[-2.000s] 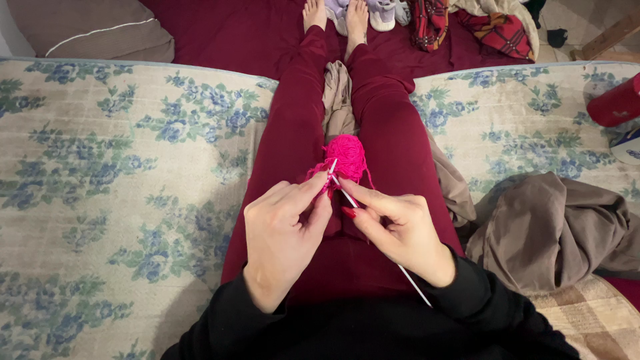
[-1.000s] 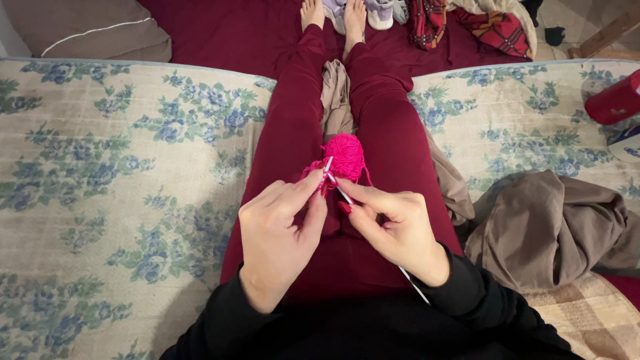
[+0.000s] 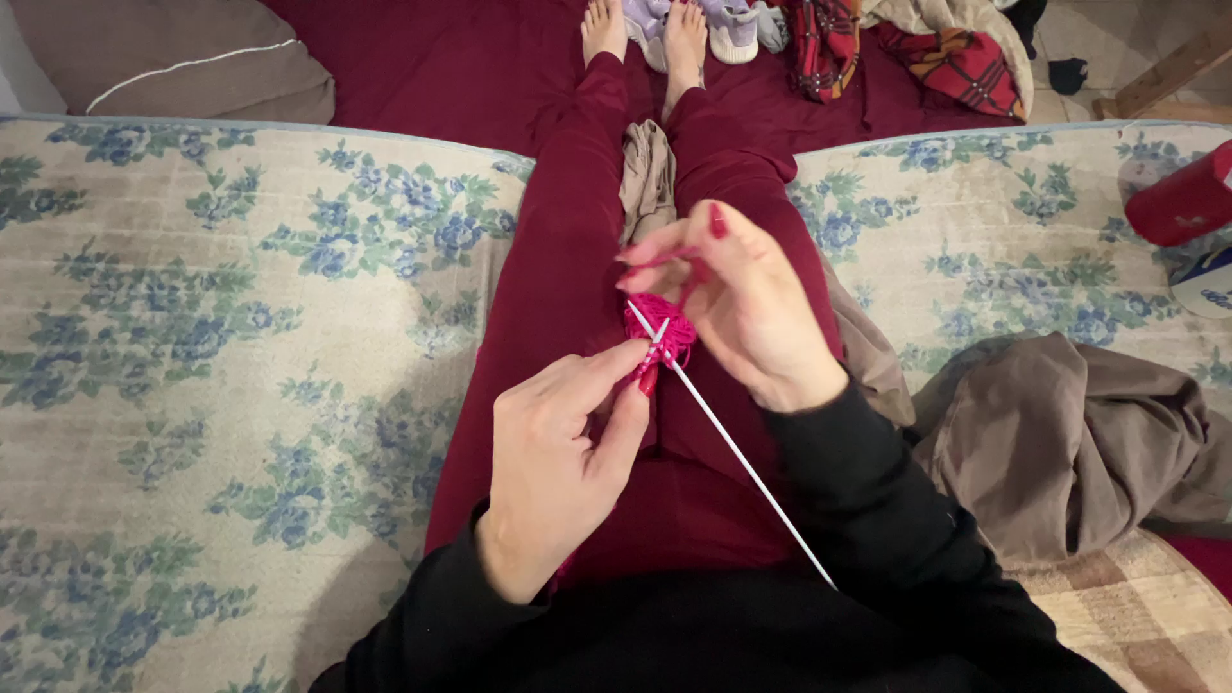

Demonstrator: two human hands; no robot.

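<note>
My left hand (image 3: pixel 568 448) pinches the small pink knitting (image 3: pixel 647 358) and the crossed needles between thumb and fingers, above my lap. One long pale knitting needle (image 3: pixel 746 462) slants from the stitches down toward my right sleeve, with no hand on its shaft. Its tip crosses the other needle, most of which my left hand hides. Raised just beyond the needles, my right hand (image 3: pixel 751 298) has a strand of pink yarn (image 3: pixel 674 258) across its curled fingers. A ball of pink yarn (image 3: pixel 679 327) lies between my thighs, right behind the needle tips.
My legs stretch forward over a floral mattress (image 3: pixel 366 433). A crumpled brown cloth (image 3: pixel 1068 443) lies at the right, with a red cylindrical container (image 3: pixel 1179 197) beyond it. A grey-brown pillow (image 3: pixel 173 58) is at the far left; lilac-and-white shoes (image 3: pixel 733 34) and a plaid cloth (image 3: pixel 962 72) lie by my feet.
My right hand has let go of the needle and moved up and forward, lifting a strand of yarn. My left hand remains at the stitches.
</note>
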